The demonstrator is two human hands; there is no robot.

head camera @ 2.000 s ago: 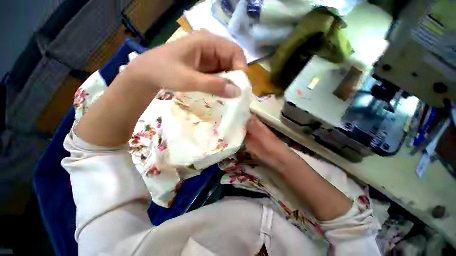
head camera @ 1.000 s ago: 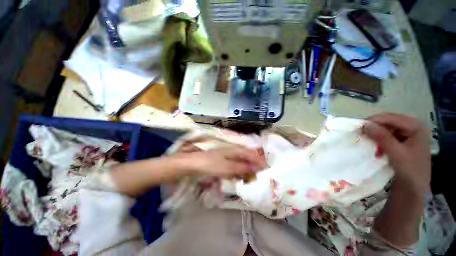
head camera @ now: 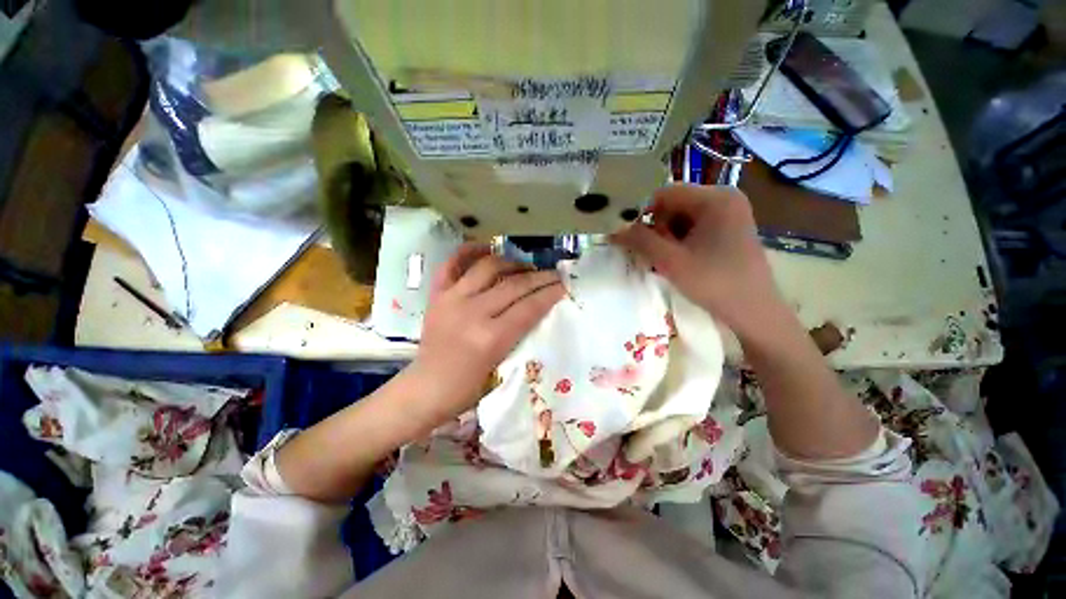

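Note:
The floral garment piece (head camera: 596, 374) runs from the needle area down to the lap, its top edge under the front of the sewing machine head (head camera: 526, 129). My left hand (head camera: 485, 322) lies on the cloth's left edge, fingers together near the presser foot area (head camera: 544, 248). My right hand (head camera: 701, 246) pinches the cloth's upper right edge between thumb and fingers, close beside the needle area. The needle tip is hidden by the head and cloth.
A blue crate (head camera: 275, 404) with floral pieces is at left. A floral pile (head camera: 947, 480) lies right of the lap. On the table are an olive-green cloth (head camera: 345, 187), a clear plastic bag (head camera: 246, 129), white paper (head camera: 175, 246) and a smartphone (head camera: 830, 82).
The view has turned and moved closer to the machine. The cloth has moved from in front of the machine up to the needle area, with both hands beside it there.

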